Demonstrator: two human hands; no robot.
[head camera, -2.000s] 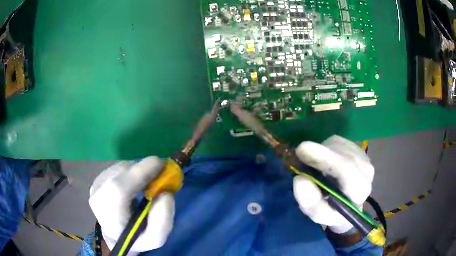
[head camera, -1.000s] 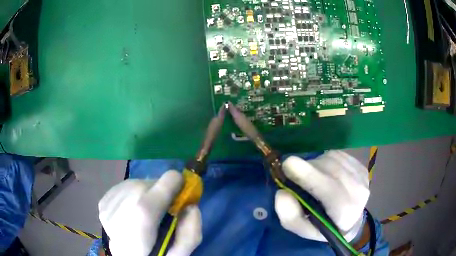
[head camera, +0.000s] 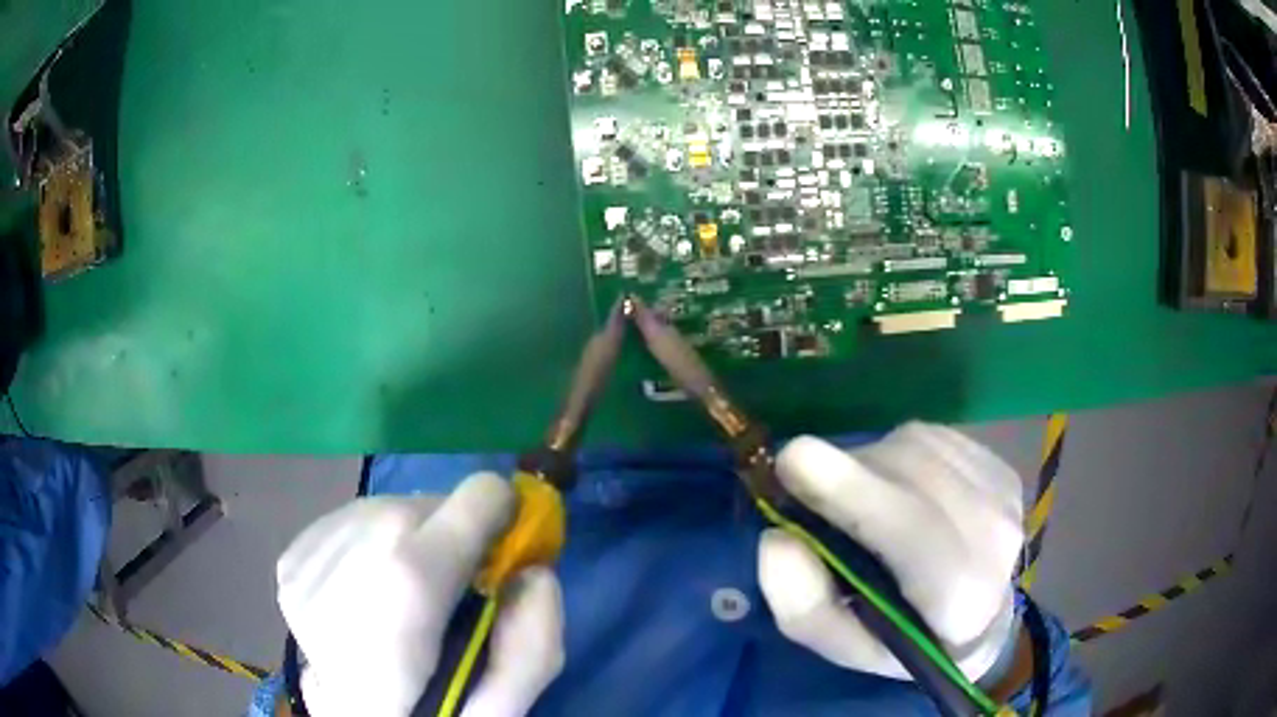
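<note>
A green circuit board (head camera: 826, 168) with rows of silver and black parts lies on a green mat (head camera: 280, 280). My left hand (head camera: 420, 595), in a white glove, grips a soldering iron (head camera: 527, 525) with a yellow collar. My right hand (head camera: 910, 546), also gloved, grips a second soldering iron (head camera: 714, 406) with a green-yellow stripe. The two tips meet at a small silver part (head camera: 629, 304) near the board's lower left corner. The tips hide most of that part. A small white bracket-like piece (head camera: 664, 392) shows at the board's lower edge.
Dark iron stands with square yellow-brown sponges are at the far left (head camera: 66, 224) and far right (head camera: 1231, 238). A silvery strand (head camera: 1125, 70) lies near the right stand. A blue sleeve (head camera: 49, 546) of another person is at the left edge. The mat's front edge runs before my hands.
Since the first frame both irons have come closer together, their tips converging on the small part. My left hand has moved right. Since the second frame the hands have hardly moved.
</note>
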